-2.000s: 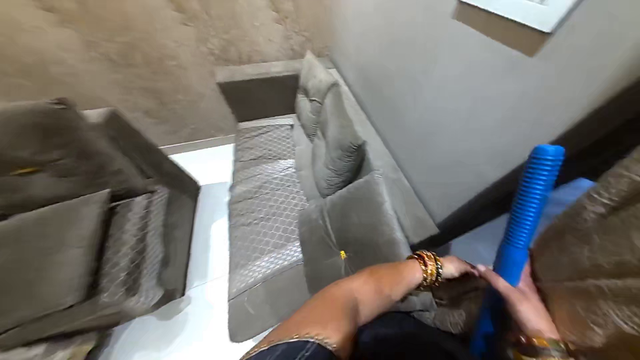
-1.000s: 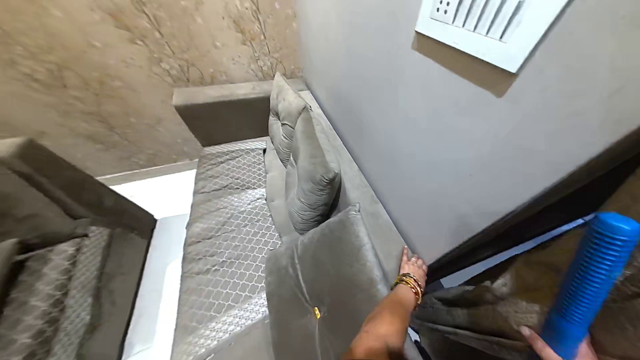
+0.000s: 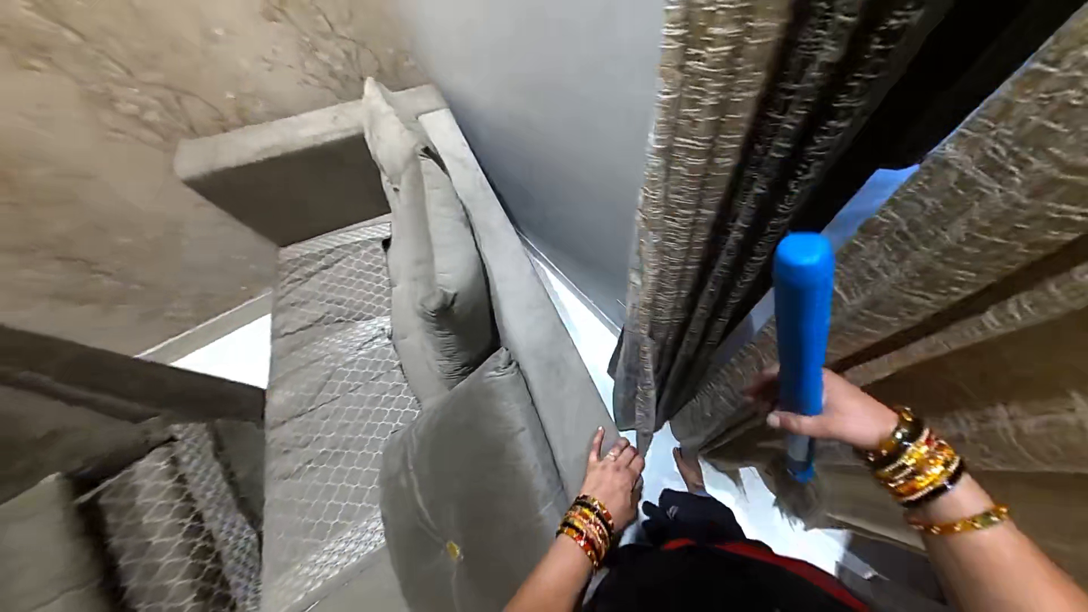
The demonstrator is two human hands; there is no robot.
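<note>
My right hand [image 3: 837, 408] is closed around the blue handle [image 3: 803, 319] of a brush or broom held upright, with its greyish bristles [image 3: 797, 497] hanging low near the floor. My left hand [image 3: 614, 480] rests on the top edge of the grey sofa backrest [image 3: 510, 272], fingers spread and holding nothing. Beside that hand, a tufted grey cushion [image 3: 476, 476] with a yellow button leans against the backrest. More grey cushions [image 3: 438, 263] stand farther along. A patterned cover [image 3: 340, 408] lies over the sofa seat.
Brown textured curtains [image 3: 705, 170] hang at the right, close to the handle. A grey wall [image 3: 544, 110] rises behind the sofa, with a strip of white floor [image 3: 569, 297] showing between them. Another grey sofa [image 3: 127, 382] stands at the left. My foot [image 3: 688, 469] shows below.
The sofa backrest now stands apart from the wall, with floor showing between. The blue handle has come farther into view, with its bristles visible. The view has shifted right.
</note>
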